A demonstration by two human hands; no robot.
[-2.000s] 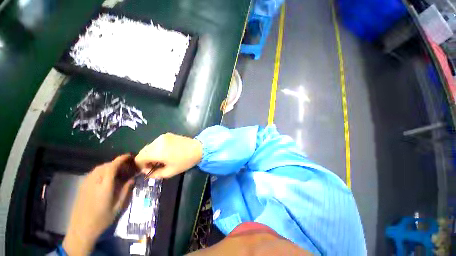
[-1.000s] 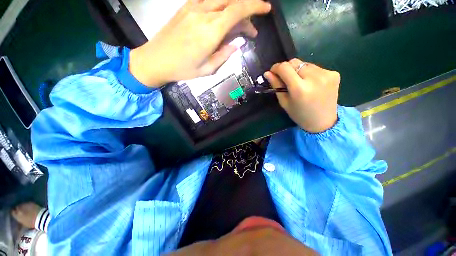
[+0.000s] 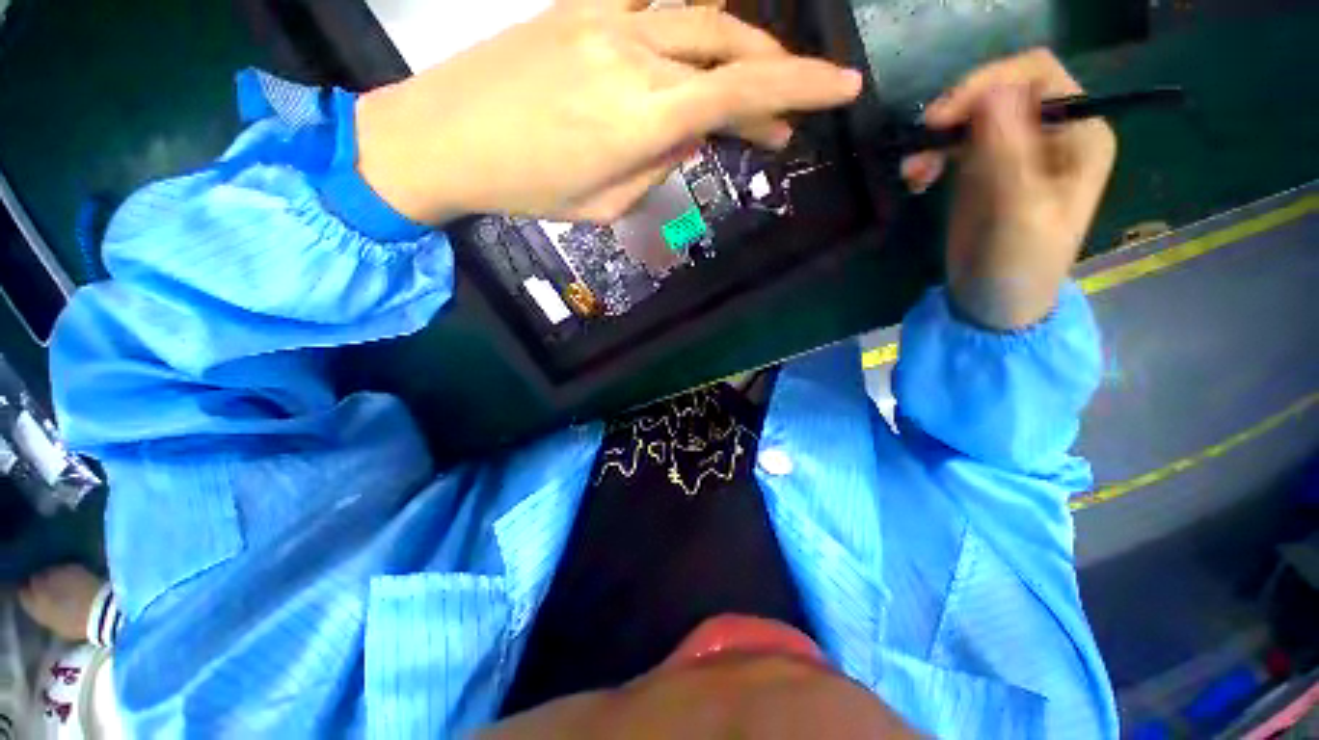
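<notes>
The open tablet unit lies in the black carrier tray [image 3: 694, 321]. Its mainboard [image 3: 644, 239], with a silver shield and a green patch, faces me. My left hand [image 3: 564, 116] lies flat over the unit, fingers spread toward the right; whether its fingertips touch a part cannot be told. My right hand [image 3: 1020, 159] is just right of the tray, slightly blurred, and holds dark tweezers [image 3: 1121, 103] that point left toward the tray's right rim. A small white part [image 3: 760, 185] and a thin wire show at the board's right corner.
The green bench [image 3: 1215, 159] continues to the right. A dark flat device edge [image 3: 26, 260] and silvery packets [image 3: 44, 460] lie at the far left. Another person's hand [image 3: 61, 600] shows at the lower left. The grey floor with yellow lines [image 3: 1215, 246] is at the right.
The view has swung from the strips pile to the unit. Since one second ago, my right hand has moved right and up, away from the board. My left hand has shifted slightly across the unit.
</notes>
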